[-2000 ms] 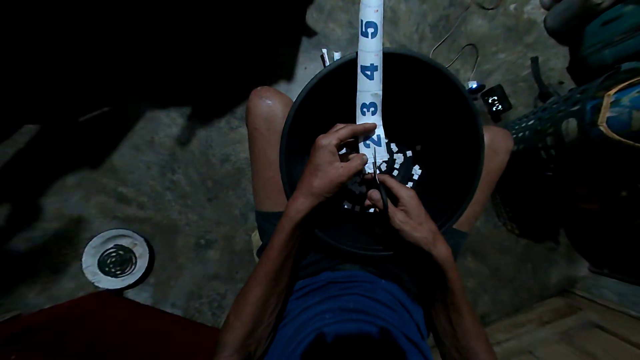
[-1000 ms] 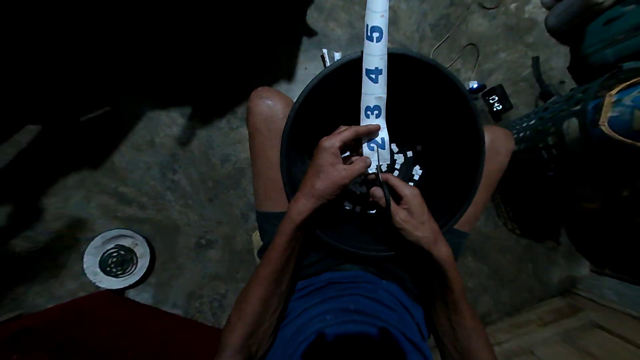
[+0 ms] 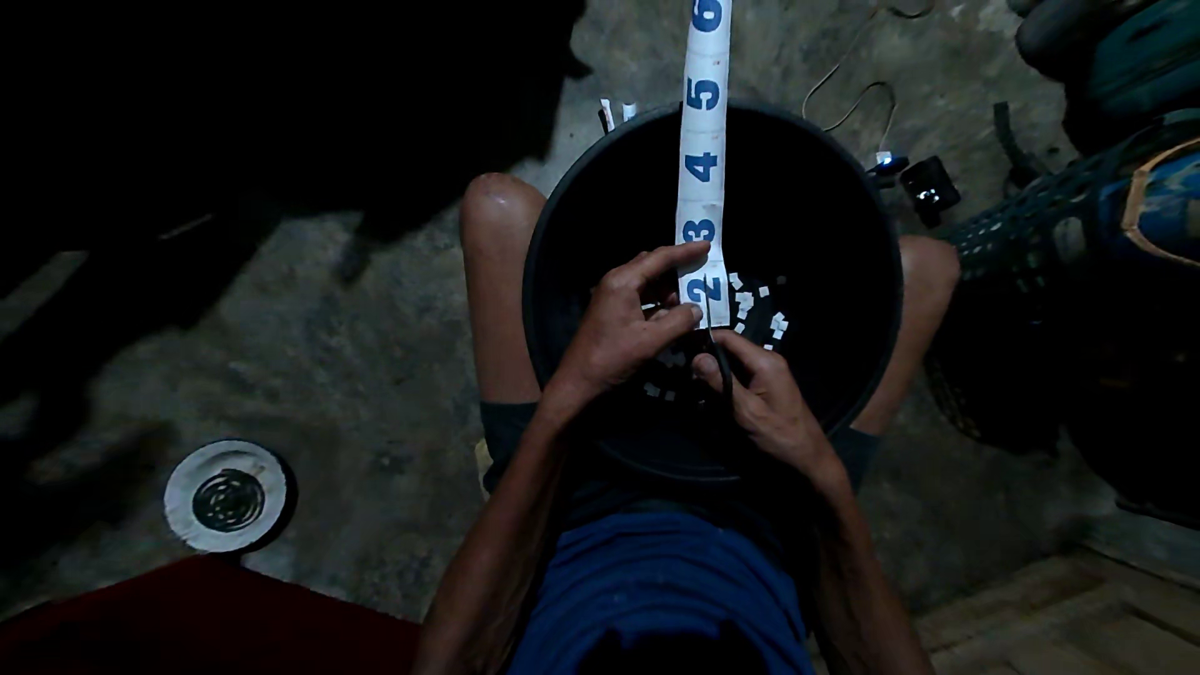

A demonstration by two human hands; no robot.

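A long white strip with large blue numerals (image 3: 701,197) runs down from the top of the view over a round black tub (image 3: 539,253) between my knees. My left hand (image 3: 628,328) pinches the strip near its lower end, index finger on top and thumb at the left edge. In my right hand (image 3: 764,389) are dark-handled scissors (image 3: 722,361), whose thin blades reach the strip's lower end, partly hidden by my fingers. Several small white cut pieces (image 3: 743,305) lie in the tub below the strip.
A white plate (image 3: 225,450) with a dark coil stands on the concrete floor at the lower left. Right of the tub are a small black device (image 3: 928,185) with a lit display, a cable (image 3: 848,89) and a dark mesh basket (image 3: 1012,220). Red cloth (image 3: 206,619) lies at the lower left.
The strip's lower end has shifted slightly between the frames, and its bottom edge now looks straighter than two seconds ago. Both hands stay in nearly the same place.
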